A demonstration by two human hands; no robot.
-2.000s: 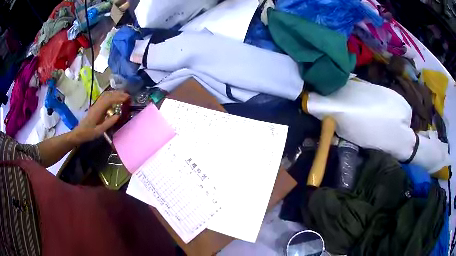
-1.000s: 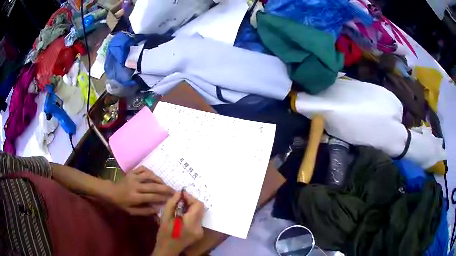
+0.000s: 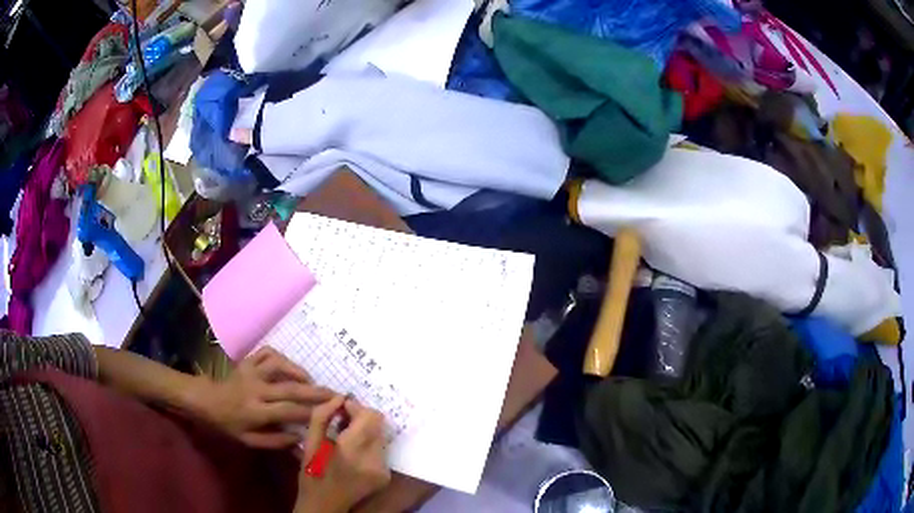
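Observation:
Neither of my hands is in view. A person at the lower left holds a short red pen [image 3: 321, 458] in one hand, its tip on a printed form pad [image 3: 355, 361]. The person's other hand [image 3: 263, 398] lies flat on the pad's lower left edge. The pad's pink leaf [image 3: 259, 290] is folded up to the upper left. A large white paper sheet [image 3: 458, 316] lies under the pad, on a brown board [image 3: 526, 381] that shows at its edges.
A wooden rod [image 3: 613, 306] lies right of the papers, beside dark green cloth [image 3: 732, 411]. Pale blue and white rolls [image 3: 411, 135] stretch behind. A round shiny-rimmed object [image 3: 574, 495] is at the bottom edge. A blue tool-like object [image 3: 106, 232] lies left, near an open drawer-like box [image 3: 180, 240].
Two seconds ago the person's hand was at the small items upper left; then both hands came onto the pad with the pen. Since one second ago, the view has shifted slightly, moving the scene left.

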